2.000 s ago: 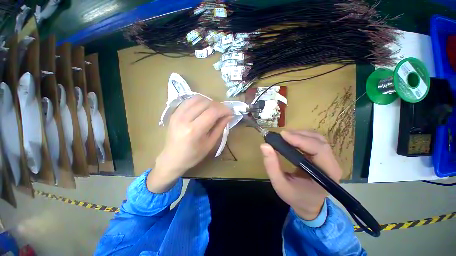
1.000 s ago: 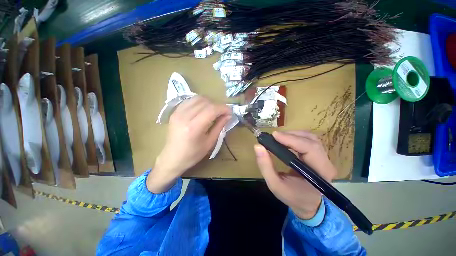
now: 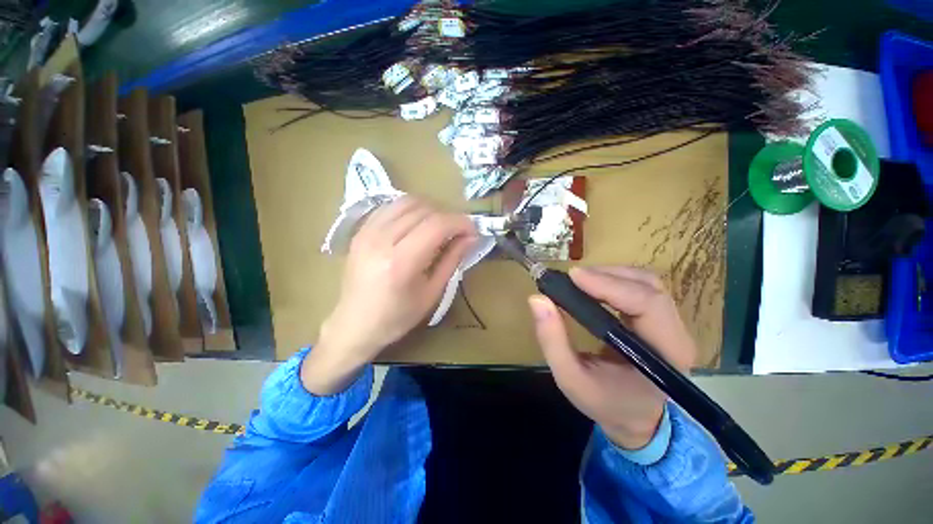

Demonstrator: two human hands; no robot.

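My left hand [image 3: 394, 271] is closed on a white curved plastic housing [image 3: 365, 182], whose ends show above, left of and below the fingers. My right hand [image 3: 619, 343] holds a soldering iron [image 3: 655, 370] with a thick black handle. Its metal tip is at the small white part just right of my left fingertips, beside the red-brown fixture [image 3: 576, 227] with white tape and a metal clip. A thin dark wire runs from the fixture up to the right. My left fingers hide the middle of the housing; whether the tip touches is unclear.
A bundle of dark wires [image 3: 624, 77] with white labelled ends crosses the back of the brown mat [image 3: 297, 205]. Cardboard dividers [image 3: 138, 230] with white housings stand left. Green solder reels [image 3: 841, 164], a black box [image 3: 855, 271] and a blue bin [image 3: 905, 343] are right. Loose brown wire pieces [image 3: 687, 246] lie mid-right.
The soldering iron and right hand have shifted slightly down and right since one second ago. The left hand and housing have barely moved.
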